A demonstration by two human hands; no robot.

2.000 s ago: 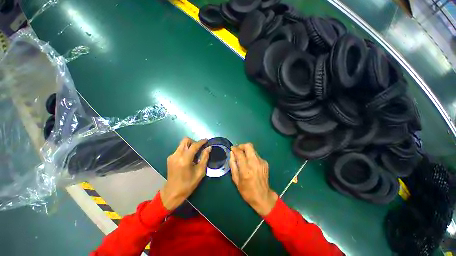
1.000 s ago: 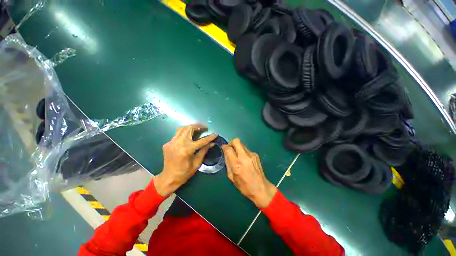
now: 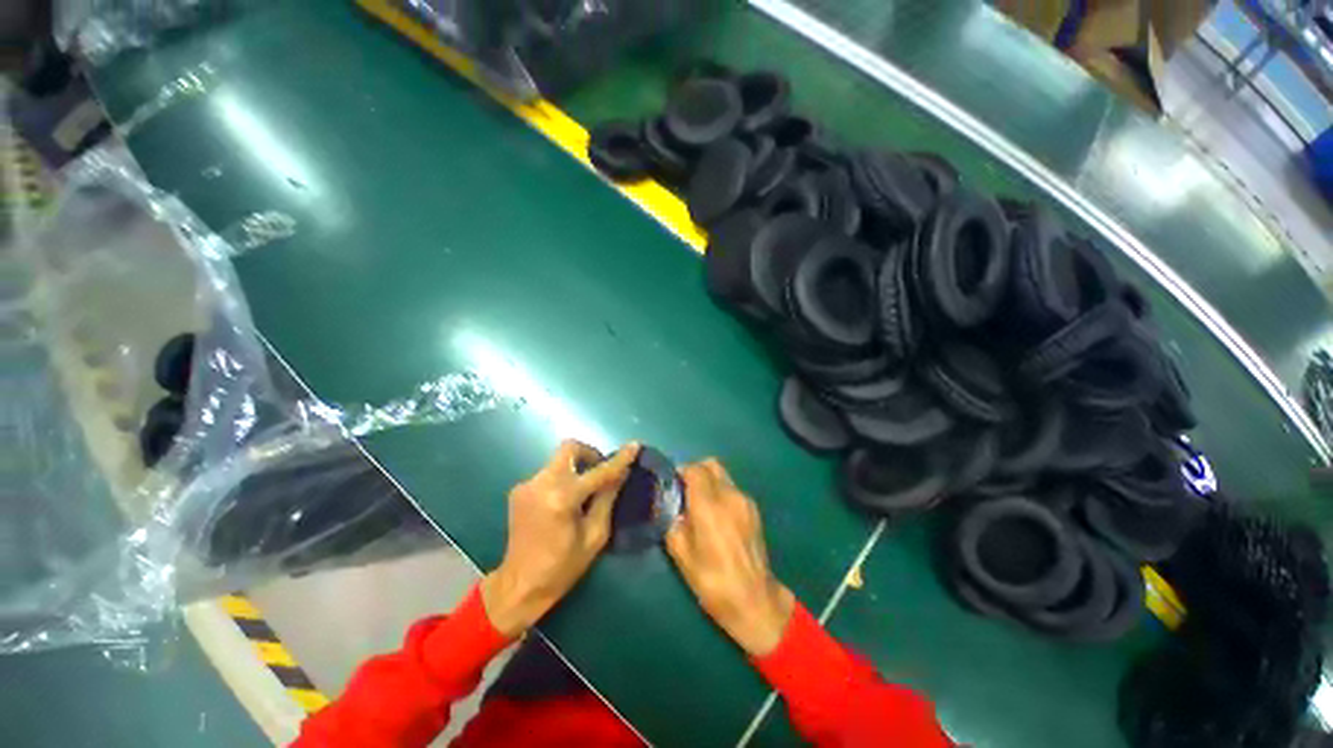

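Observation:
A small black ear pad (image 3: 635,512) is held between both hands just above the green bench, with a pale, shiny ring edge showing on its right side. My left hand (image 3: 560,522) grips its left and upper rim, the index finger and thumb at the top. My right hand (image 3: 721,544) pinches its right rim with the fingertips. The fingers hide parts of the rim. A large pile of black ear pads (image 3: 971,257) lies to the right on the green bench (image 3: 395,190).
A clear plastic bag (image 3: 219,314) with black pads hangs at the bench's left edge, a crinkled strip (image 3: 439,401) running onto the bench. A dark lacy heap (image 3: 1243,614) lies at the lower right. More clear plastic lies at the top, and a carton (image 3: 1118,37) stands at the upper right.
The view has tilted up, showing more of the far bench. The pad has turned in the hands, so the pale ring edge now shows at the right instead of at the bottom.

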